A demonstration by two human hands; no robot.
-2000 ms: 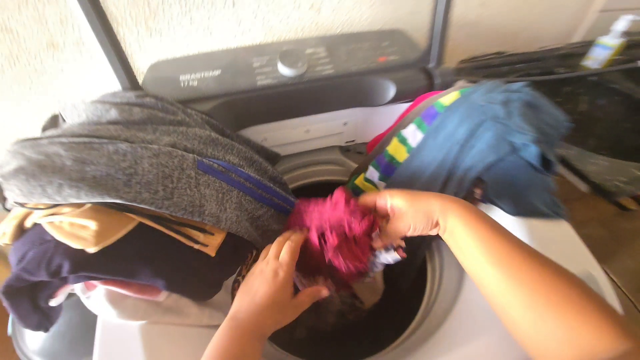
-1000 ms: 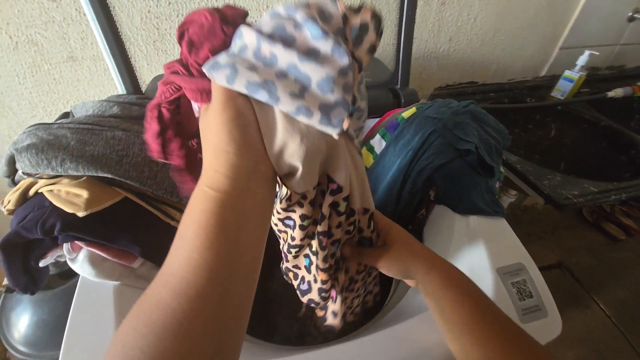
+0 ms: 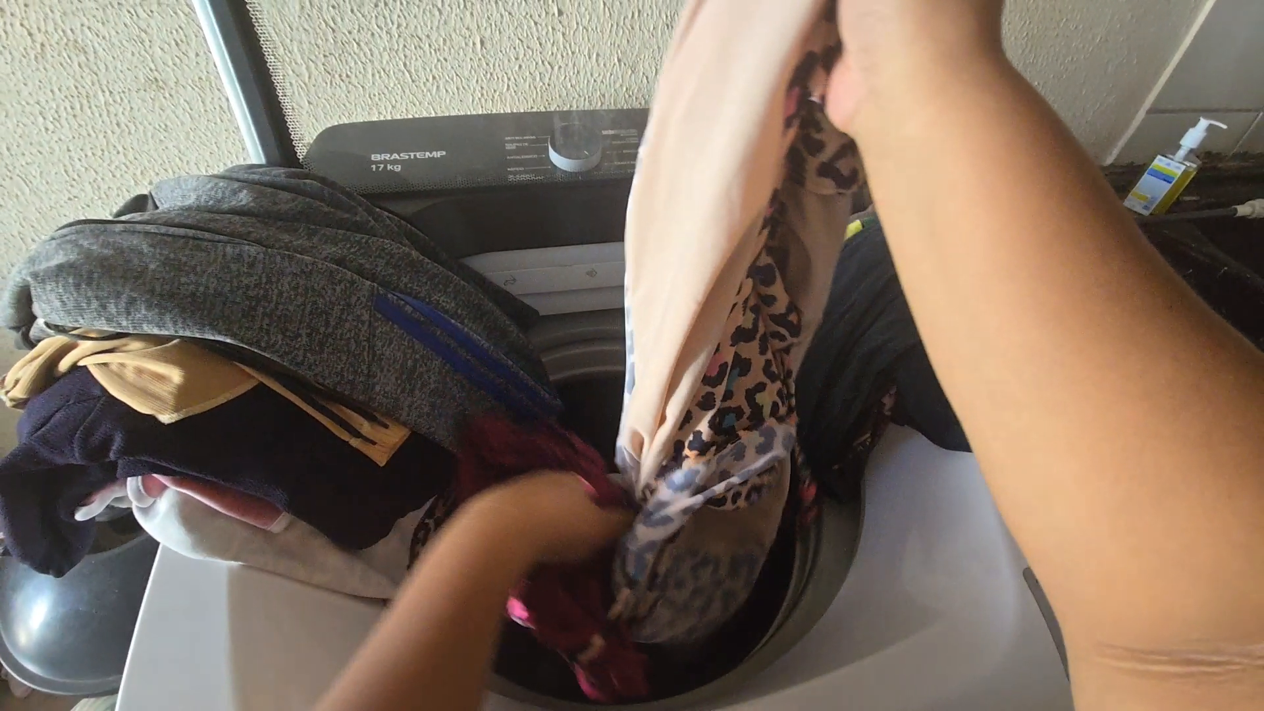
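My right hand (image 3: pixel 889 59), at the top and partly cut off by the frame edge, holds up a leopard-print garment (image 3: pixel 736 346) with beige and blue-grey parts. The garment hangs down into the drum opening (image 3: pixel 810 612) of a top-loading washing machine (image 3: pixel 938 563). Blurred, my left hand (image 3: pixel 568 518) is at the garment's lower left, against a dark red garment (image 3: pixel 583 612) that hangs at the opening. Whether its fingers grip either cloth cannot be made out.
Left of the opening lie a grey garment (image 3: pixel 247 267), a beige one (image 3: pixel 168 375) and a dark navy one (image 3: pixel 247 454). Dark cloth (image 3: pixel 869 346) lies on the right. A pump bottle (image 3: pixel 1170 173) stands at the back right, a black rounded object (image 3: pixel 74 612) at lower left.
My right hand has risen from the lower part of the leopard-print garment to the top of the view. My left hand has come down from the upper bundle, and the dark red garment is lower.
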